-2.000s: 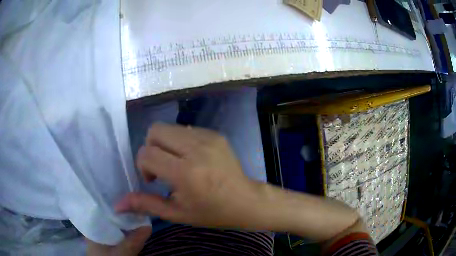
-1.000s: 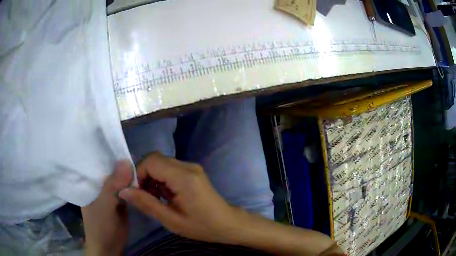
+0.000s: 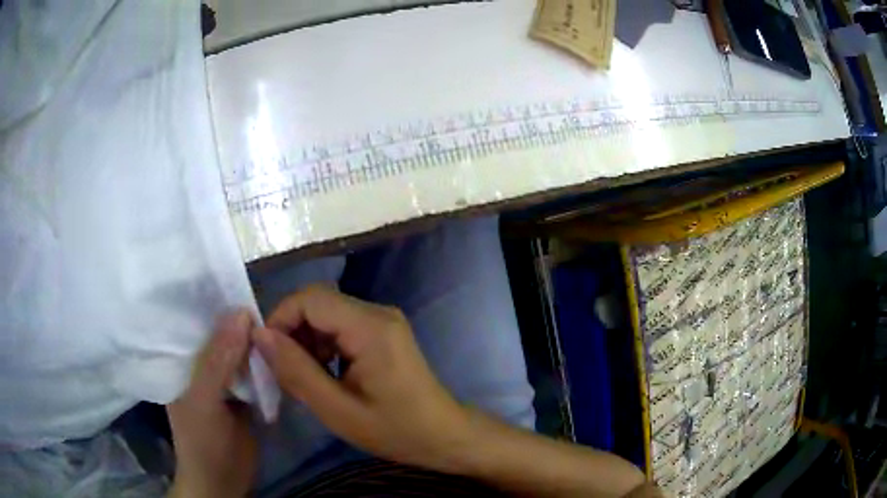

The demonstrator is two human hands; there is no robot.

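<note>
A large white fabric piece [image 3: 107,214] fills the left side and hangs over the table's front edge. A narrow folded edge [image 3: 230,255] runs down its right side. My left hand [image 3: 216,409] grips the cloth near the lower end of this edge, thumb on top; its other fingers are partly hidden. My right hand [image 3: 365,374] pinches the same edge between thumb and finger, just right of my left hand. A short end of the fold hangs below the fingertips. Both hands are bare, below the table edge.
The white table [image 3: 389,73] has a printed ruler strip [image 3: 438,146] along its front. A yellow-tan ticket [image 3: 576,29], a grey-purple scrap [image 3: 643,19], a wooden-handled tool [image 3: 719,26] and a black phone [image 3: 765,37] lie at the back right. A yellow-framed, pattern-lined rack [image 3: 725,340] stands right.
My left hand has come up into view and holds the cloth edge. My right hand has moved down and pinches the fold, its fingertips slightly higher than a second ago. The view has shifted a little.
</note>
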